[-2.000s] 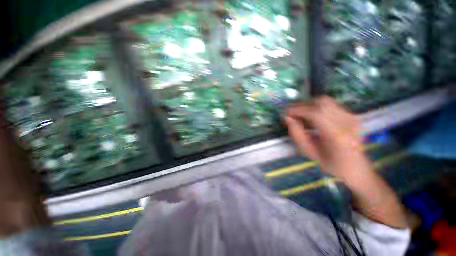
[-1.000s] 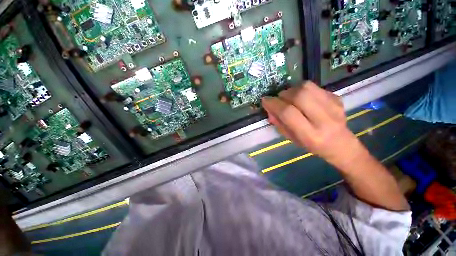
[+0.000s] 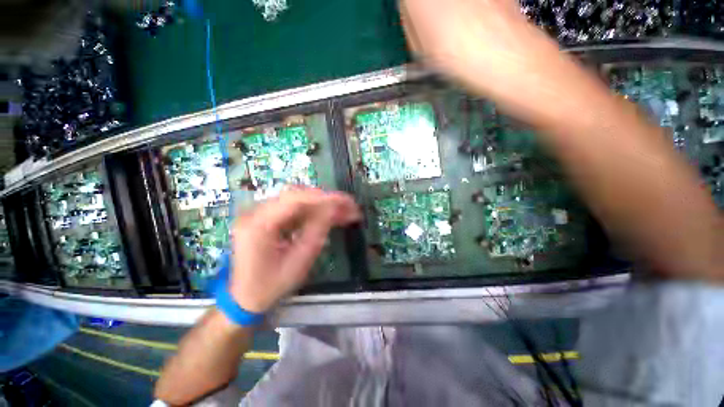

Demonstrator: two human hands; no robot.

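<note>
My left hand, with a blue wrist strap, is over a carrier left of centre, its fingers curled together near the black bar; whether it holds anything is hidden. My right forearm crosses from the right edge up to the top; my right hand is blurred and cut off by the top edge, its fingers out of view. Green circuit boards sit in the carrier between and below the hands. Another circuit board shines brightly above.
A pale conveyor rail runs along the near side. Beyond the line lie a green mat, a dark component heap at left and another heap at right. A blue cord runs up from the strap. Blue cloth shows at lower left.
The view has swung, now showing the mat and heaps beyond the line. My left hand has come into full view over the carriers. My right hand has moved from the near rail up to the top edge.
</note>
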